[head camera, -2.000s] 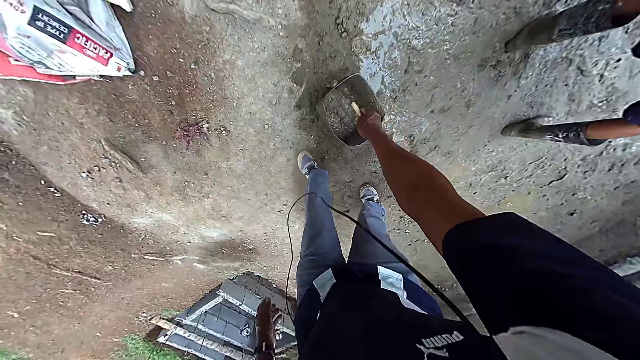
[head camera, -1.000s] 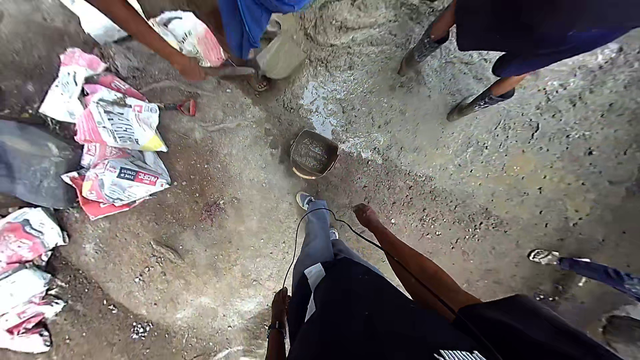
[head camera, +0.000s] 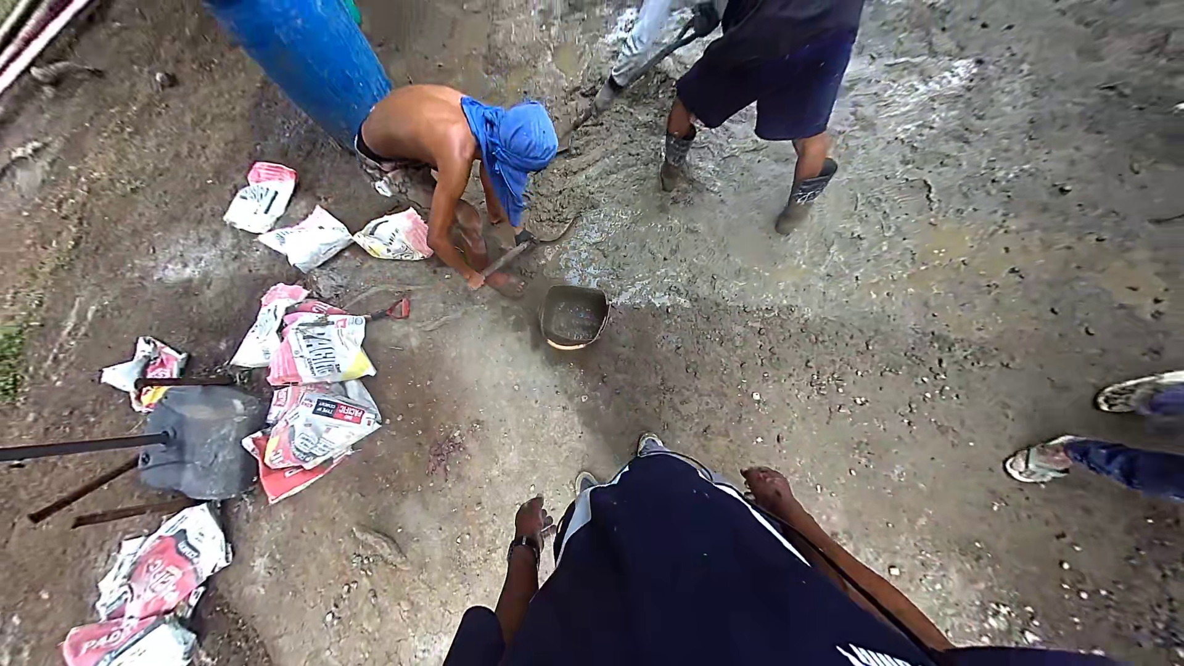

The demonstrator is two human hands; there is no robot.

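Note:
My left hand (head camera: 531, 523) hangs beside my leg, with a dark band at the wrist; it holds nothing that I can see. On the other side of my body, my right hand (head camera: 768, 487) hangs low with loosely curled fingers and no object visible in it. A bucket (head camera: 574, 317) with grey matter inside stands on the ground ahead of my feet, apart from both hands. A thin dark cable runs down along my right arm.
A crouching person (head camera: 430, 129) in a blue head cloth holds a tool near the bucket. Another person in boots (head camera: 805, 194) stands in wet cement, near a shovel. Cement bags (head camera: 319, 347), a wheelbarrow (head camera: 199, 442) and a blue drum (head camera: 305, 60) are at left. Sandalled feet (head camera: 1041, 460) stand at right.
My right hand was at the bucket's handle two seconds ago; it has let go and moved back beside my body. The view has shifted, showing the crouching person and the blue drum.

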